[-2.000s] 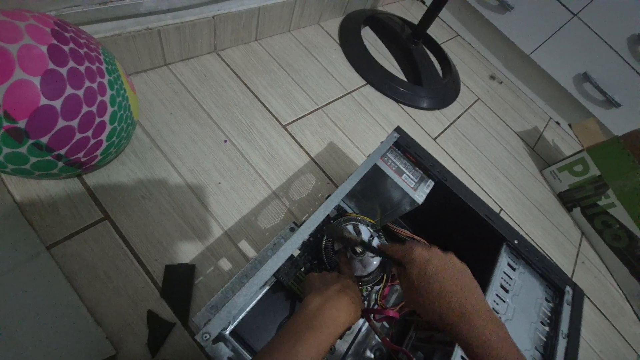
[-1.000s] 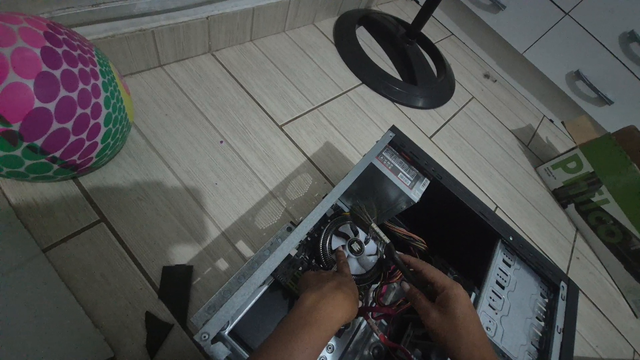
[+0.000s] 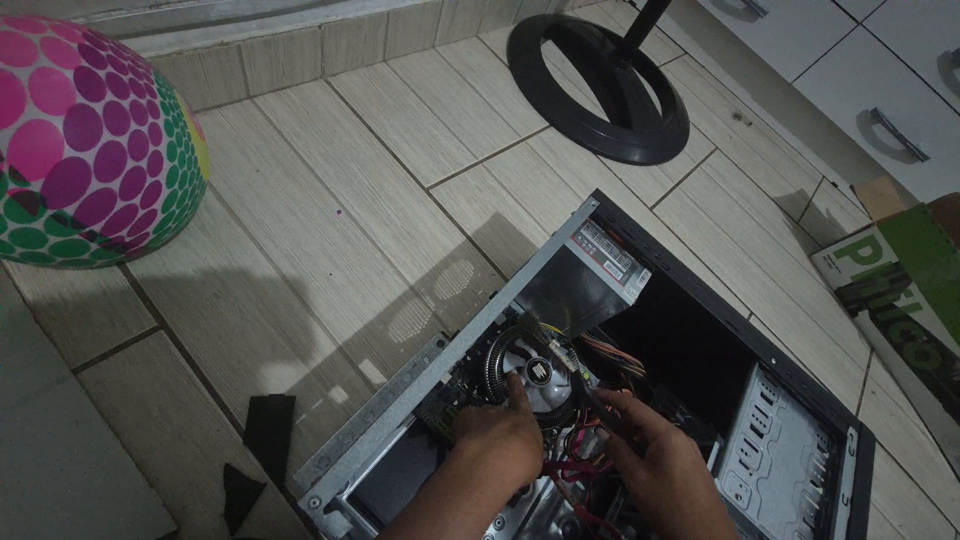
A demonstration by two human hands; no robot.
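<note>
An opened computer case (image 3: 795, 360) lies on the floor, its inside facing up. Near its left side is a round CPU cooler fan (image 3: 538, 371) with pale blades. The index finger of my left hand (image 3: 499, 442) touches the fan's blades; the hand holds nothing visible. In my right hand (image 3: 656, 454) is a dark-handled brush (image 3: 559, 349), its bristle end over the upper edge of the fan. The power supply (image 3: 585, 277), bearing a label, sits above the fan. Coloured cables (image 3: 574, 472) run between and below my hands.
A dotted ball or cushion (image 3: 90, 142) rests at the upper left. A black round stand base (image 3: 600, 90) stands beyond the case. A green and white cardboard box (image 3: 892, 300) and white drawers (image 3: 862, 82) are at the right. Black scraps (image 3: 268, 435) lie left of the case.
My right hand has drawn back from over the fan toward the lower right, with the brush in it. My left index finger stays at the fan, whose blades are now in plainer view.
</note>
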